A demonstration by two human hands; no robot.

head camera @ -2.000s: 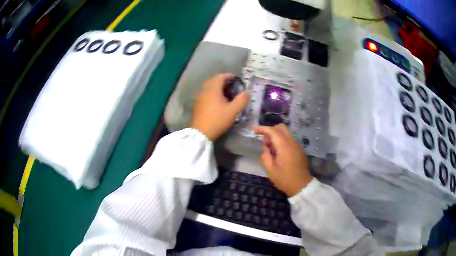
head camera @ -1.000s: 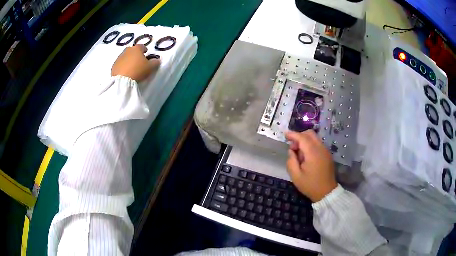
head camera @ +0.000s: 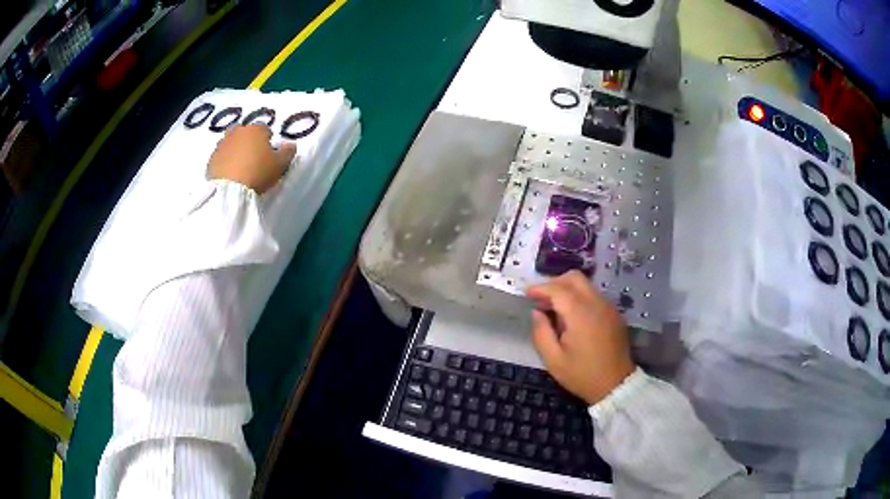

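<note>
My left hand (head camera: 246,159) is over the top of the left tray stack (head camera: 146,229), just below a row of black ring parts (head camera: 300,125). Its fingertips are partly hidden, so I cannot tell if a ring is under them. My right hand (head camera: 583,336) rests with curled fingers at the near edge of the marking fixture (head camera: 568,255). No part shows in it. The dark fixture is lit purple-white, with a ring outline in its seat. It sits on the silver base plate (head camera: 610,283), right of a silver locating bar (head camera: 505,229).
The right tray stack (head camera: 751,283) holds many black rings. A control panel (head camera: 790,127) with a lit red button is behind it. Two dark blocks (head camera: 607,119) and a loose ring (head camera: 564,97) lie behind the plate, under the marker head (head camera: 586,49). A keyboard (head camera: 488,404) is below.
My left hand has moved from beside the fixture, where it held a dark ring, to the left stack. The ring seen at its fingertips there a second ago no longer shows. The purple light spot has shifted.
</note>
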